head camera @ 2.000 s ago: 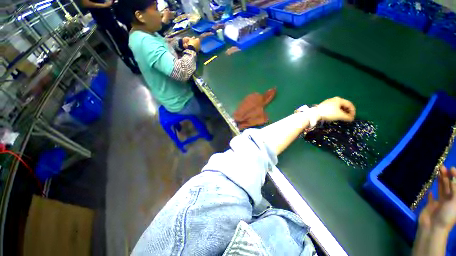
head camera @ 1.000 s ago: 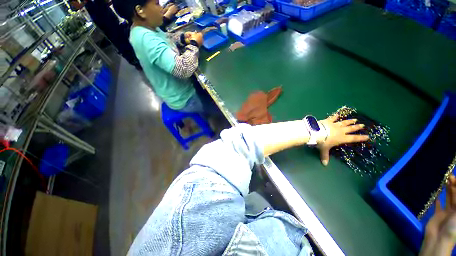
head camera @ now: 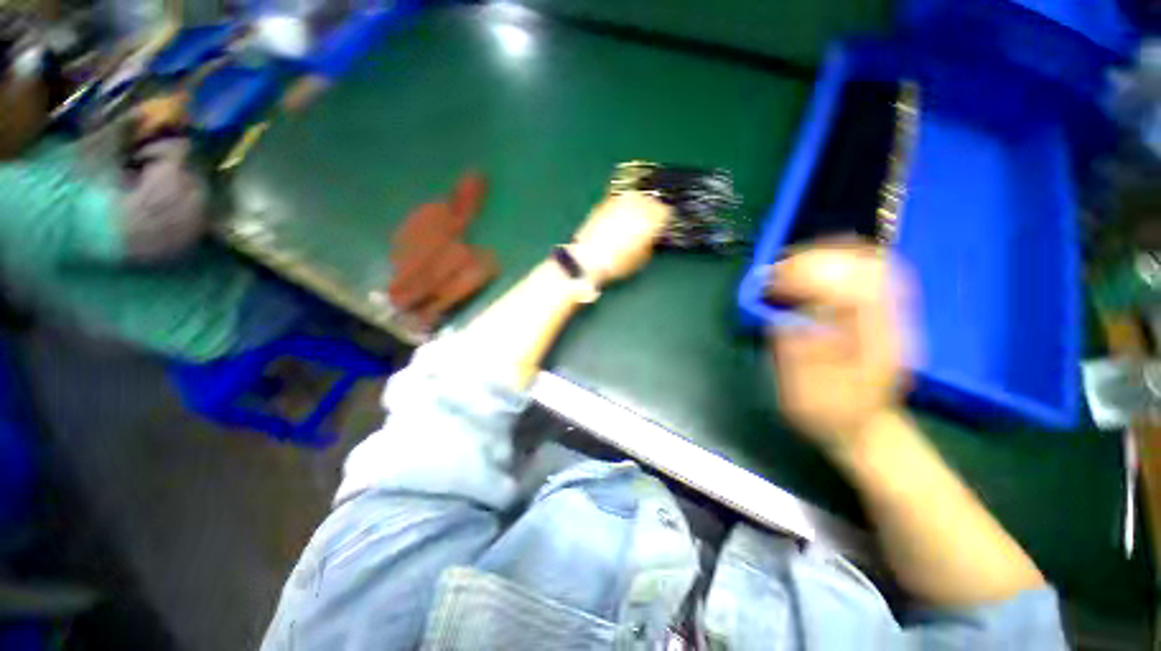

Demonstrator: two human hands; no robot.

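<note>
A loose pile of short black leads [head camera: 698,204] lies on the green bench, gold tips at its left and silvery-white tips at its right. My left hand [head camera: 623,235] is at the pile's left edge, fingers curled. Blur hides whether it grips any leads. My right hand [head camera: 834,331] is blurred, raised over the near left corner of the blue tray [head camera: 993,254], fingers bent; I cannot tell whether it holds anything. A packed black row of leads [head camera: 849,165] with a gold edge fills the tray's left side.
A crumpled red-brown cloth [head camera: 439,254] lies left of my left arm. A person in a green top [head camera: 127,242] sits at far left beside a blue stool [head camera: 274,382]. The bench's pale metal edge [head camera: 668,452] runs in front of me. More blue trays stand at the back.
The view has swung right, showing more of the tray. My left hand was spread flat on the pile and is now curled at its left edge. My right hand has come fully into view.
</note>
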